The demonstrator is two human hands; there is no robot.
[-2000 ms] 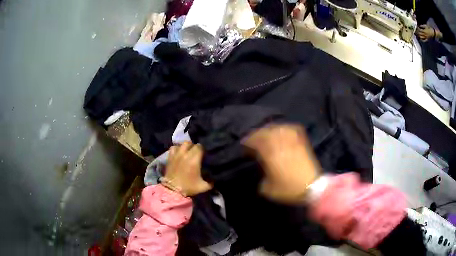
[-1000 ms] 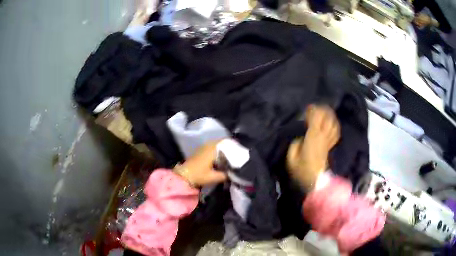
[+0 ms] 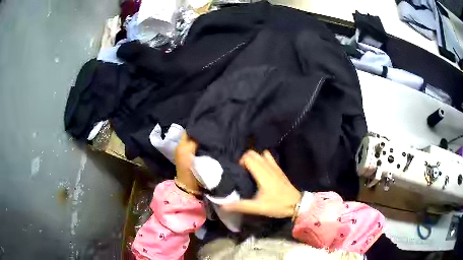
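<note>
A large black garment (image 3: pixel 284 66) with light stitched seam lines lies heaped in front of me. My left hand (image 3: pixel 187 161) grips a bunched part of it at a white and light grey piece (image 3: pixel 207 171). My right hand (image 3: pixel 266 188) is on the near part of the garment, thumb toward the white piece and fingers spread on the black cloth. Whether the right fingers pinch any cloth cannot be told. Pink oversleeves cover both forearms.
A cream sewing machine head (image 3: pixel 411 165) stands at the right, with a small black thread cone (image 3: pixel 435 117) behind it. A blue loop (image 3: pixel 425 227) lies near the machine. Grey-and-black pieces (image 3: pixel 396 73) lie on the white table. Clear plastic bags (image 3: pixel 170 33) are behind the heap.
The near part of the garment has been turned and spread, showing a second seam line. My right hand has moved left, close to my left hand. The view has shifted, showing more of the machine.
</note>
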